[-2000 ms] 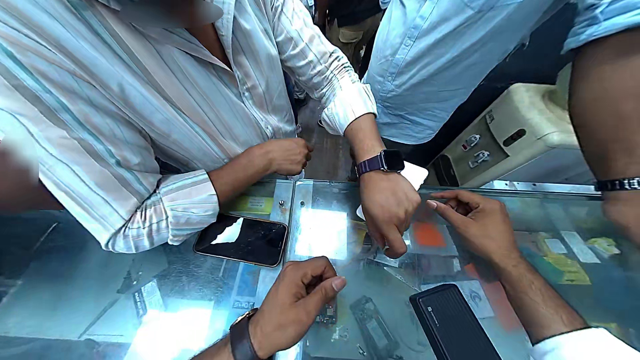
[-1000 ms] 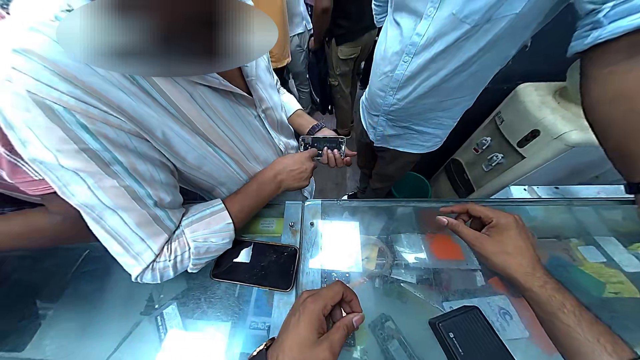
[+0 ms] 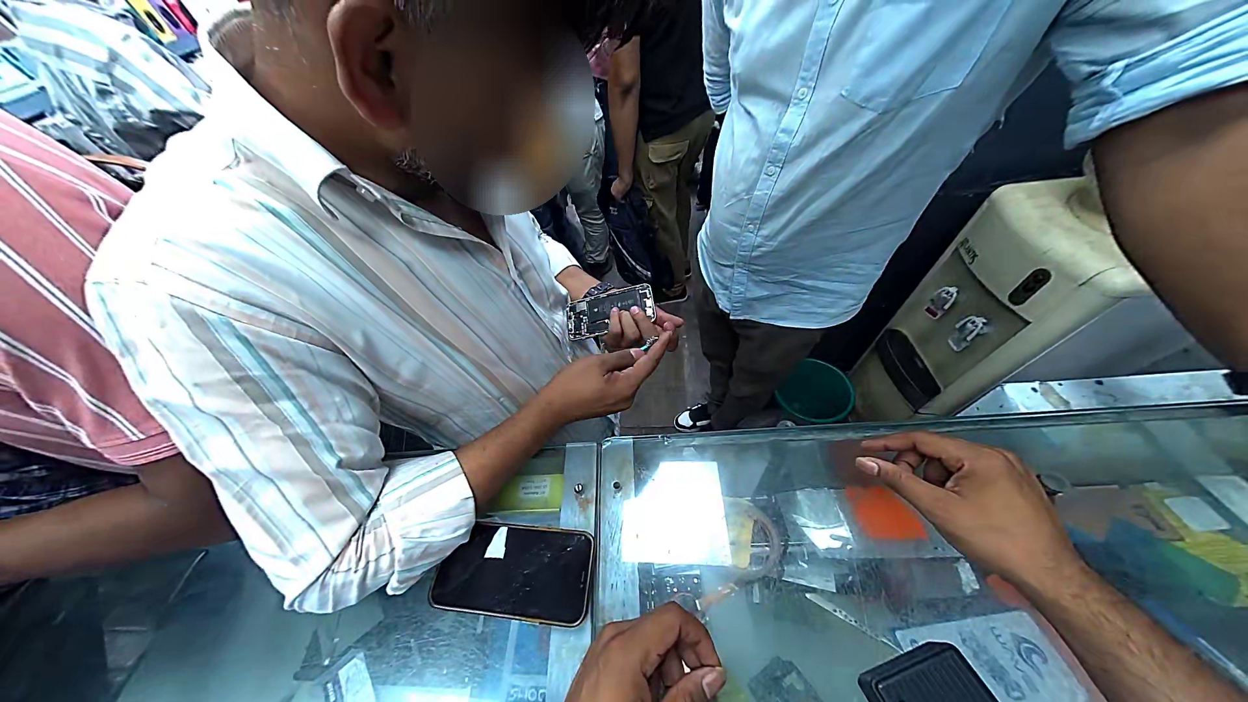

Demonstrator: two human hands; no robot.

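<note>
My left hand rests at the bottom middle over the glass counter, fingers curled, nothing seen in it. My right hand is over the counter's right part, thumb and fingers apart and holding nothing. Left of centre a dark smartphone lies on the glass with a white scrap on its screen. The black ribbed case is at the bottom edge, between my hands. Across the counter, a person in a striped shirt holds an opened phone with its inner parts showing, and pinches something small in the other hand.
Another person in a light blue shirt stands beyond the counter. A water dispenser and a green bucket are behind it. Under the glass are an orange packet and several flat packets. A forearm reaches in at right.
The striped-shirt person's watch-wearing hand was over the counter near my right hand; it has drawn back and now holds the opened phone. The view has tilted upward.
</note>
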